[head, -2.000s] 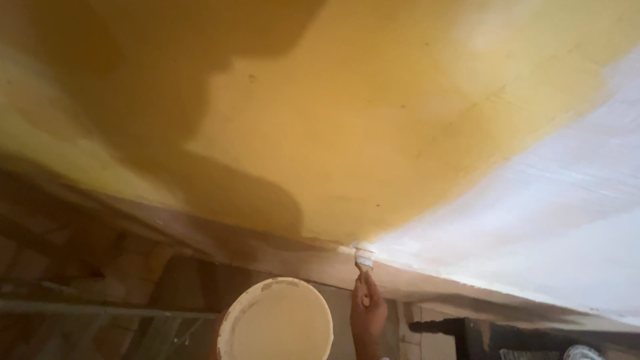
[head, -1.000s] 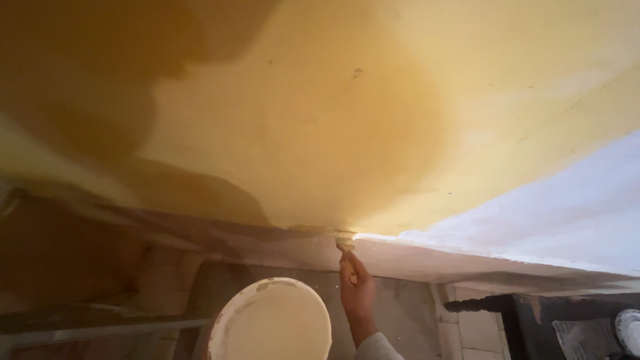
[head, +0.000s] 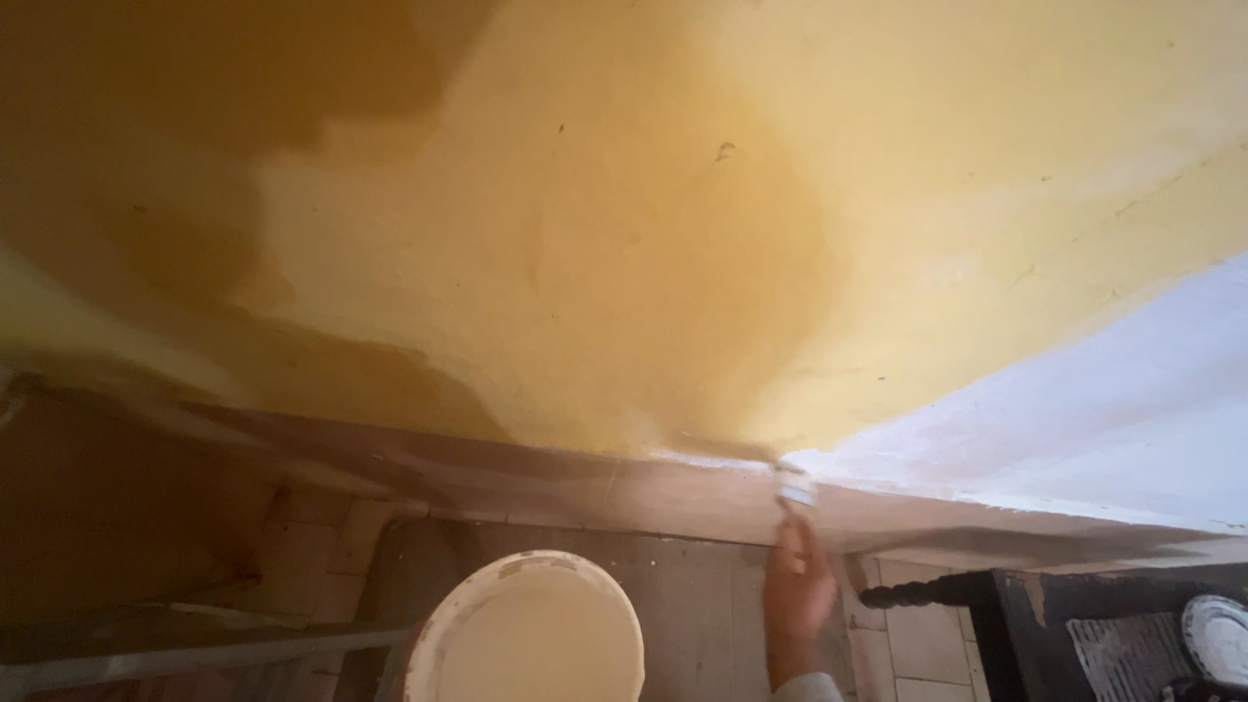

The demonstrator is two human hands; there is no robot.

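My right hand [head: 799,595], with a light sleeve at the wrist, grips a small paintbrush [head: 795,485] by its handle. The bristles touch the lower edge of a yellow wall [head: 585,273], just above a brownish-pink band. Fresh white paint [head: 1102,419] covers the wall to the right, and a thin white streak runs left from the brush along the edge. Below and left of the hand is a round bucket [head: 531,634] of pale, cream-looking paint, with smears on its rim. My left hand is out of the frame.
A dark wooden piece of furniture [head: 990,634] with a twisted post stands at lower right, bearing a ridged tray [head: 1126,658] and a white-smeared round container [head: 1224,634]. A pale rail [head: 214,658] crosses the lower left. Floor tiles [head: 921,634] and a grey sheet-like surface [head: 692,604] lie below.
The brush has stayed at the wall's lower edge, and my right hand has moved right relative to the bucket since one second ago. A thin white streak now shows left of the brush.
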